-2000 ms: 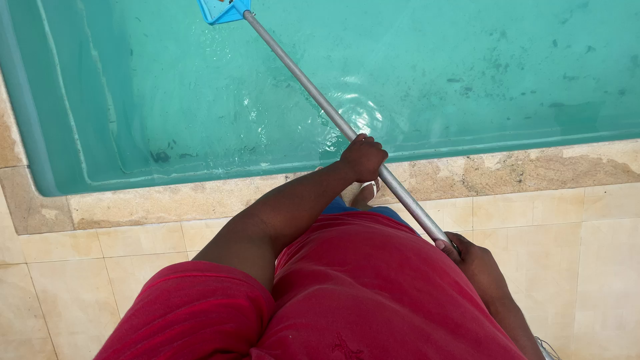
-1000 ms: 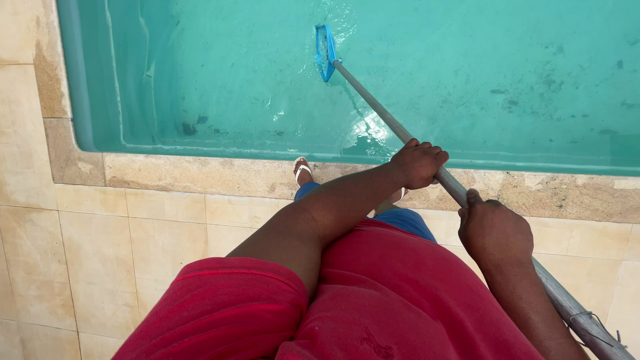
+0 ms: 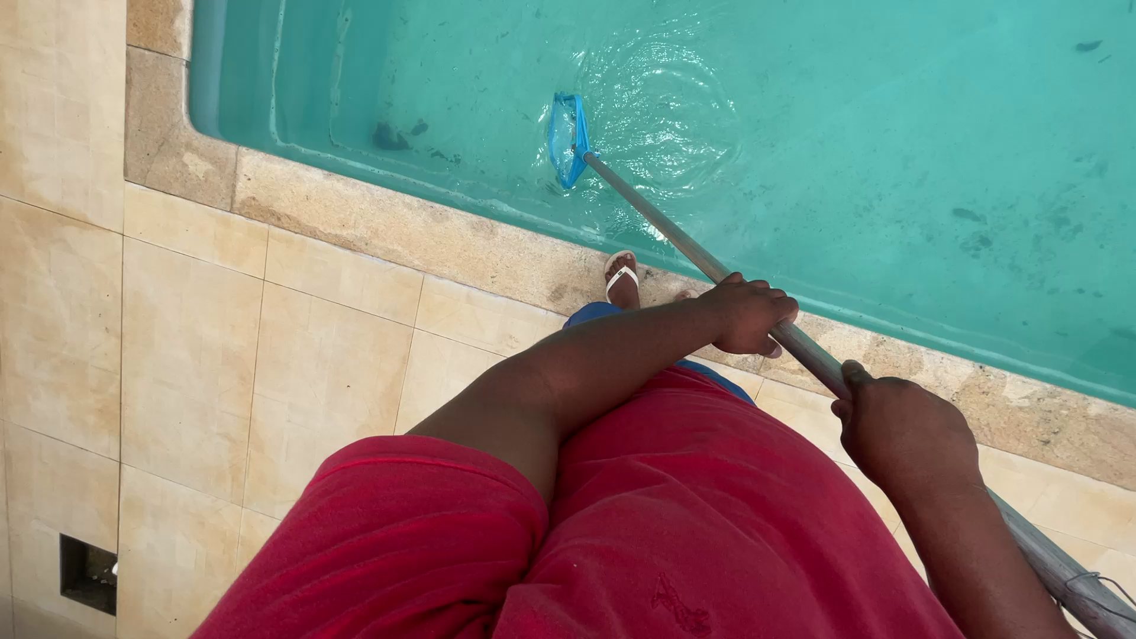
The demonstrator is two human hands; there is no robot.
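A long metal pole (image 3: 661, 222) runs from the lower right corner, under both hands, out over the pool. At its far end a blue skimmer net (image 3: 569, 142) dips into the water, with ripples around it. My left hand (image 3: 750, 312) is wrapped around the pole above the pool edge, its arm crossing from the left. Nearer to my body, my right hand (image 3: 905, 426) grips the same pole with its thumb along the top. Behind that hand the forearm hides part of the pole, and a thin wire is looped around the shaft at the lower right.
The stone coping (image 3: 399, 235) borders the pool water (image 3: 843, 115), where dark debris shows in several spots. My foot in a white flip-flop (image 3: 623, 282) stands on the coping. Beige floor tiles (image 3: 324, 373) lie on the left, with a square opening (image 3: 87, 572) in them.
The net has moved closer to the pool edge since one second ago. My right hand has gone from low on the pole, two seconds ago, to a grip nearer my left hand. The view has shifted left.
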